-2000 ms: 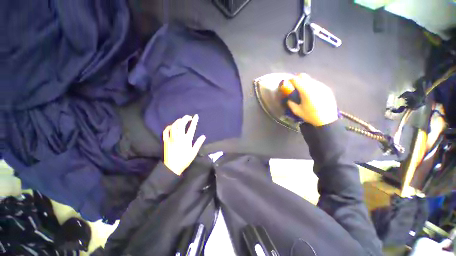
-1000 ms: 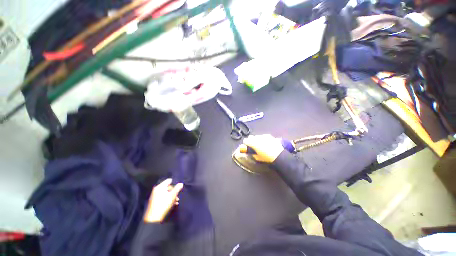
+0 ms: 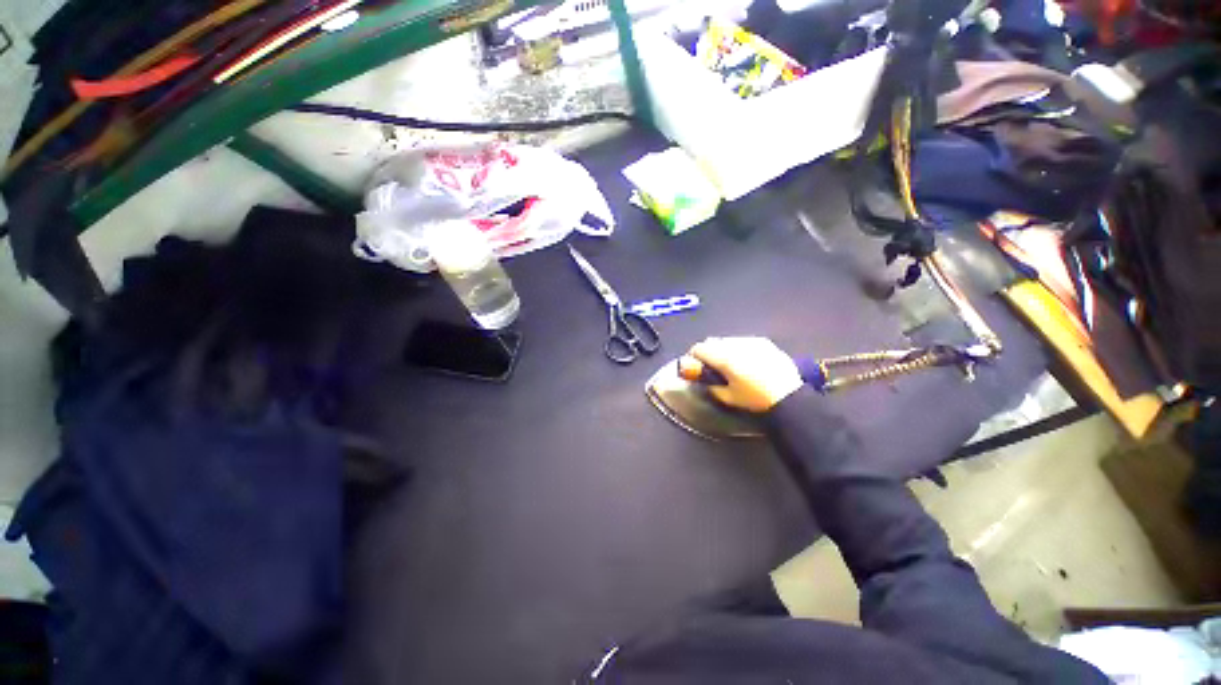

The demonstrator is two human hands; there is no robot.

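Observation:
My right hand [image 3: 745, 375] is closed around the handle of the steam iron [image 3: 690, 406], which sits on the dark table cover [image 3: 536, 495]. The iron's silver tip points left, and its hose [image 3: 877, 367] runs off to the right. My left hand is not in the picture. The pile of navy garment work [image 3: 228, 522] is heaped along the left side of the table. No separate panel lies in front of the iron.
Shears [image 3: 619, 321] and a slim white-and-blue tool [image 3: 666, 305] lie beyond the iron. A black phone [image 3: 463, 351], a bottle [image 3: 485, 295], a white plastic bag [image 3: 496, 212], a green-and-white packet [image 3: 675, 190] and a white box [image 3: 763, 121] are farther back. A green bar [image 3: 241, 134] crosses the upper left.
The view has swung up to the table's far side. My left hand and the navy piece under it have left the middle of the table. My right hand still holds the iron.

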